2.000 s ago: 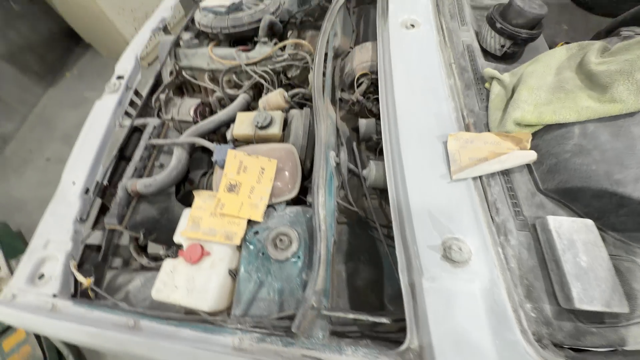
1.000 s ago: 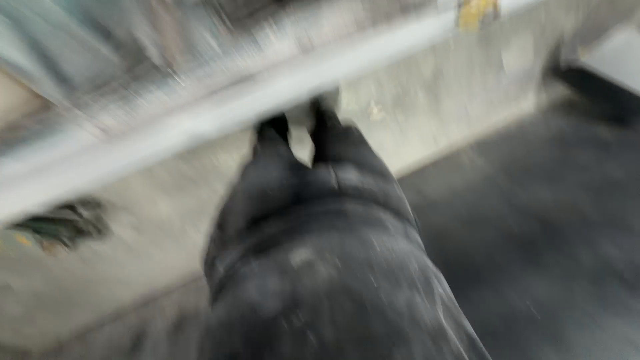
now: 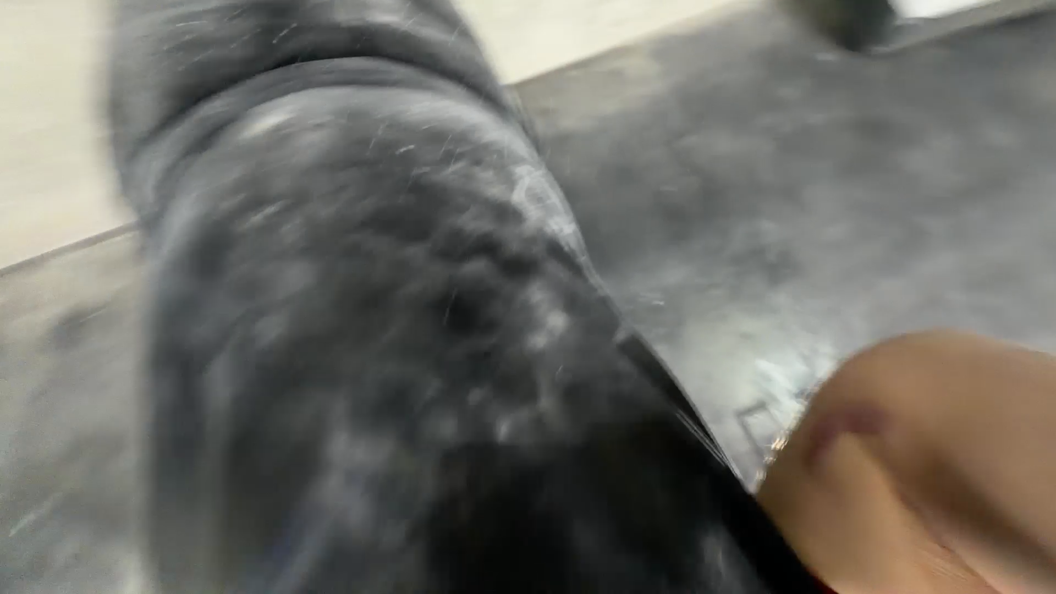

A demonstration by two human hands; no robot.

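Note:
Large and blurred at the lower right is my right hand [image 3: 916, 462], partly cut off by the frame edge. It is bent, close beside the dark, dusty clothing [image 3: 396, 313] on my body. Whether it holds anything cannot be told, since its fingertips are hidden. A small bit of red shows at the bottom edge below it. My left hand is out of the frame.
A grey, stained floor [image 3: 808, 190] spreads to the right of my body. A pale surface [image 3: 58, 124] lies at the upper left. One dark, blurred object [image 3: 850, 21] stands at the top right, near a bright white patch.
The view has swung down from the car's open engine bay to my clothing and the floor. My right hand has come into the frame at the lower right.

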